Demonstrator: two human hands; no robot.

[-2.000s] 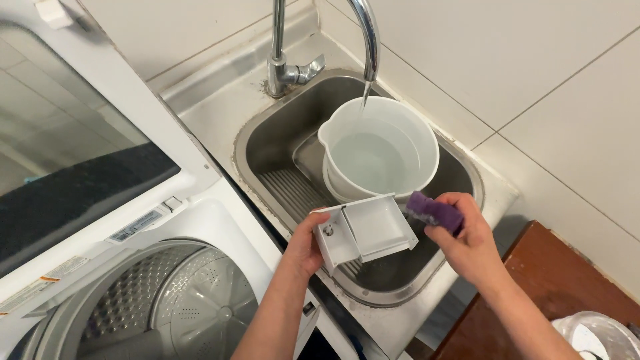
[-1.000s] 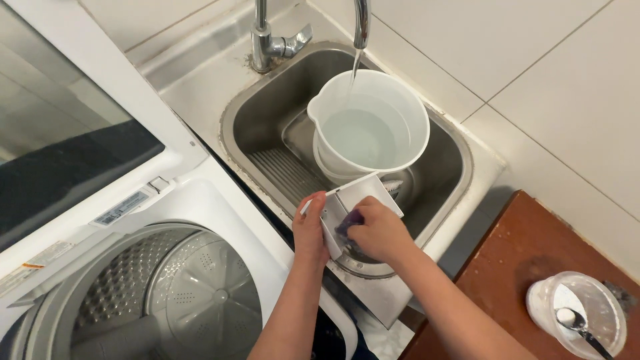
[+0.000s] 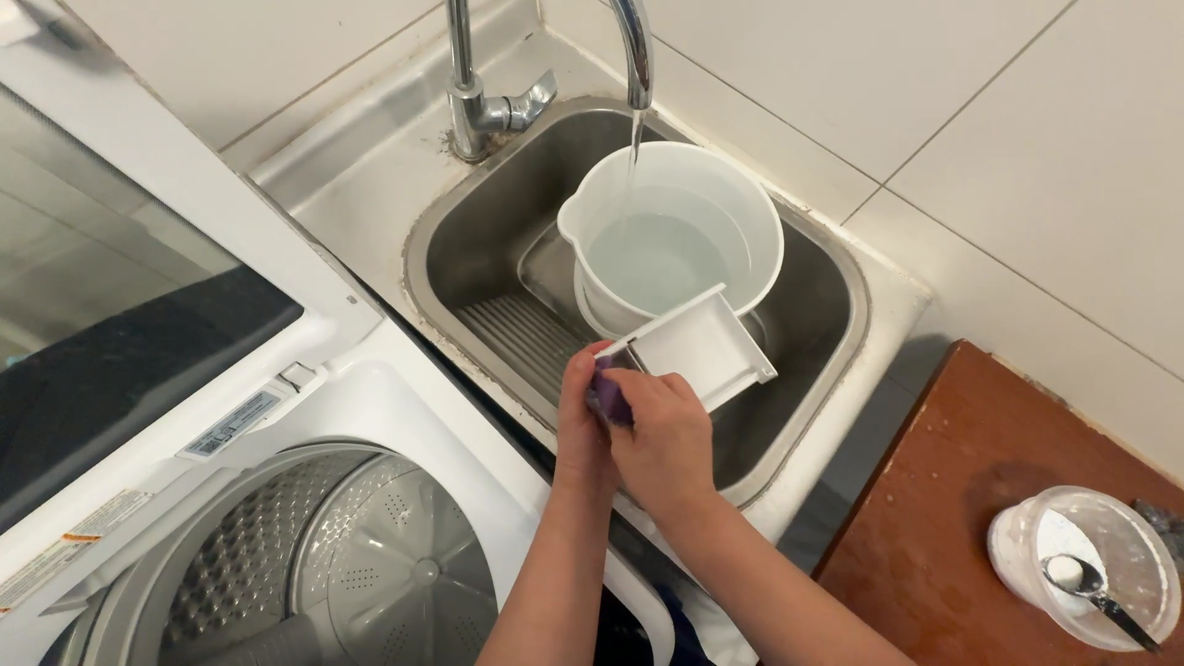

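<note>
My left hand (image 3: 585, 421) grips the near left end of a white plastic detergent drawer (image 3: 698, 344), which is tilted over the sink basin. A purple scrubbing sponge (image 3: 609, 393) is in my right hand (image 3: 664, 435), pressed against that same end of the drawer. My fingers partly hide the sponge and the drawer's end. Just beyond the drawer stands a white plastic bucket (image 3: 763, 222) holding water, inside the stainless steel sink (image 3: 823, 388). A thin stream runs into it from the chrome faucet (image 3: 638, 65).
At left, a top-loading washing machine (image 3: 416, 398) has its lid (image 3: 111, 120) raised and its metal drum (image 3: 250, 546) exposed. A reddish-brown wooden surface (image 3: 934, 499) at lower right holds a clear plastic tub (image 3: 1142, 555) of white powder with a spoon (image 3: 1096, 592). Tiled walls border the sink.
Two seconds ago the sponge was apart from my left hand, at the drawer's right end; now my right hand holds it against the left end. The view has shifted somewhat.
</note>
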